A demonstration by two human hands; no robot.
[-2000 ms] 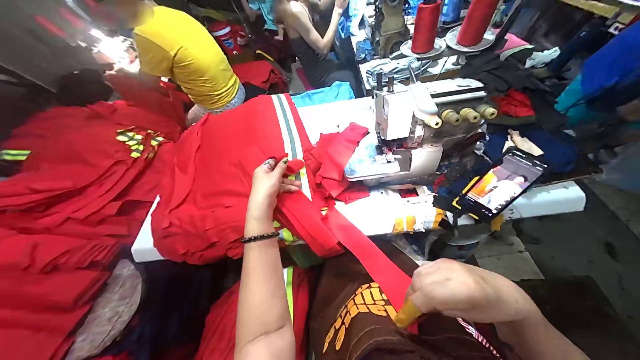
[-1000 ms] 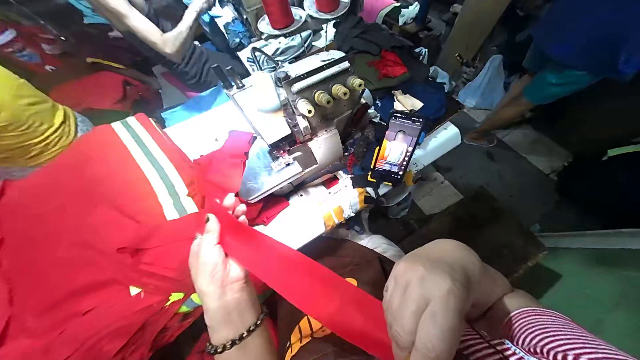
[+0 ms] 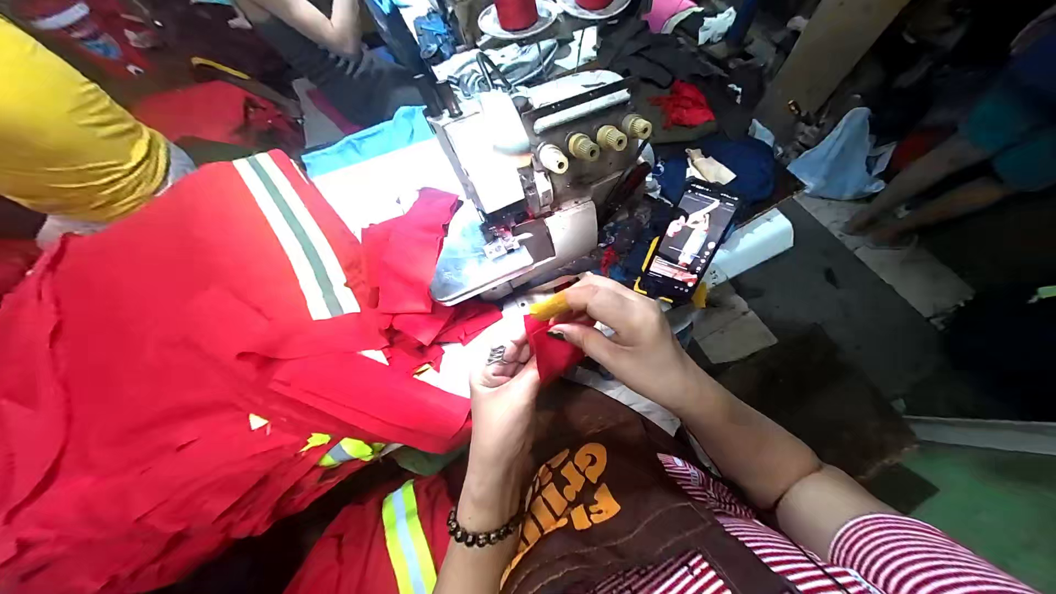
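A small folded piece of red fabric is pinched between my two hands, just in front of the overlock sewing machine. My left hand, with a ring and a beaded bracelet on the wrist, grips its left side. My right hand has its fingertips on the upper right edge; a yellow wrap covers one finger. Left of the machine's plate lie cut red pieces. A large pile of red garment panels with a silver and green reflective strip spreads over the left of the table.
A smartphone with a lit screen leans right of the machine on the white table. Thread cones stand behind. A person in a yellow shirt is at upper left, another behind the machine. A person's legs show at right.
My right hand has moved from the lower right up to my left hand. The long red strip stretched between the hands earlier now shows as a short folded piece.
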